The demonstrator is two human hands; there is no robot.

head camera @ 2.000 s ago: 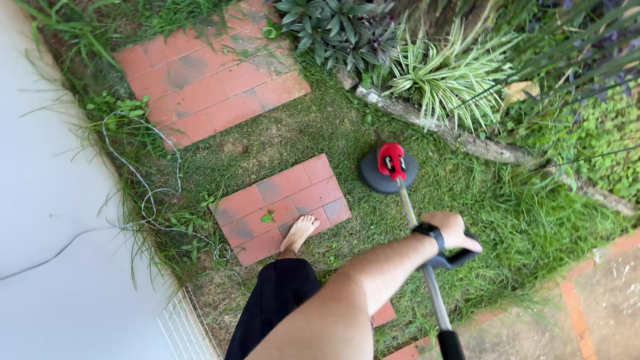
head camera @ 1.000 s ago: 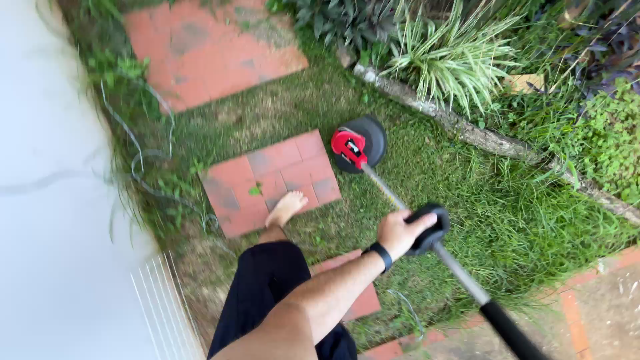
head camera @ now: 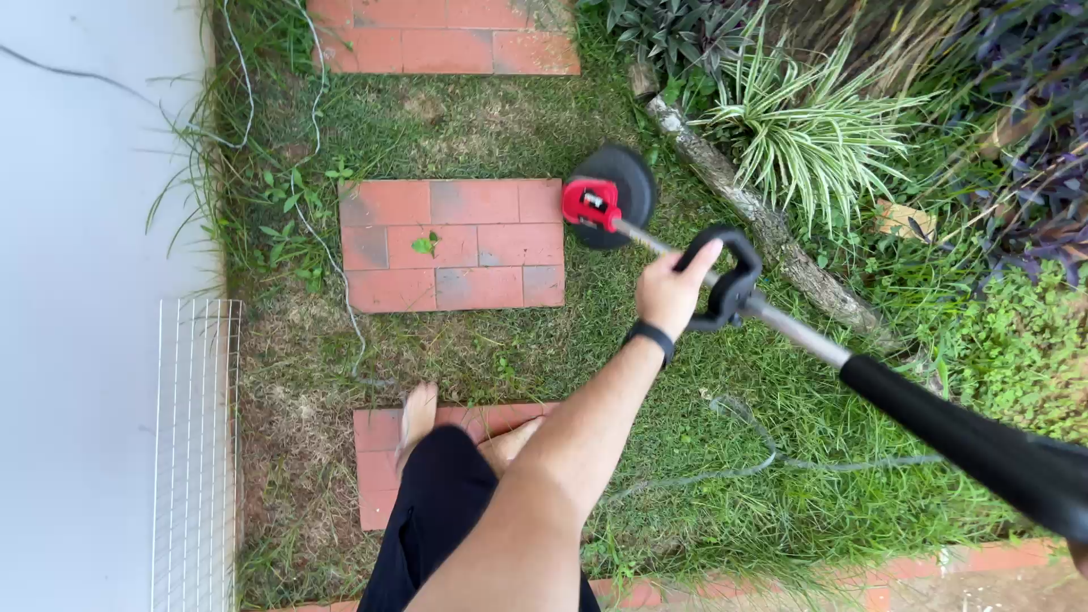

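My left hand point(head camera: 676, 285), with a dark band on its wrist, grips the black loop handle point(head camera: 733, 276) on the metal shaft of a string trimmer. At the shaft's far end, the red motor housing point(head camera: 591, 202) and dark round guard point(head camera: 625, 191) are over grass at the right edge of a middle brick slab point(head camera: 391, 289). A green leafy sprig point(head camera: 425, 245) lies on that slab. The thick black rear part point(head camera: 943, 416) of the trimmer runs to the lower right. Only a sliver of my right hand point(head camera: 1079, 557) shows beneath it at the frame's edge; its grip is hidden.
My bare feet are on the near brick slab point(head camera: 378, 489). A white wall point(head camera: 85, 212) and wire grid point(head camera: 195, 450) stand left. A thin cable point(head camera: 327, 246) crosses the grass; another point(head camera: 841, 466) lies right. A log point(head camera: 782, 242) borders the plants. Brick edging runs along the bottom.
My foot has moved back from the middle slab to the near one. The trimmer head now sits closer beside the middle slab's right edge. My left hand stays on the loop handle. The view has turned.
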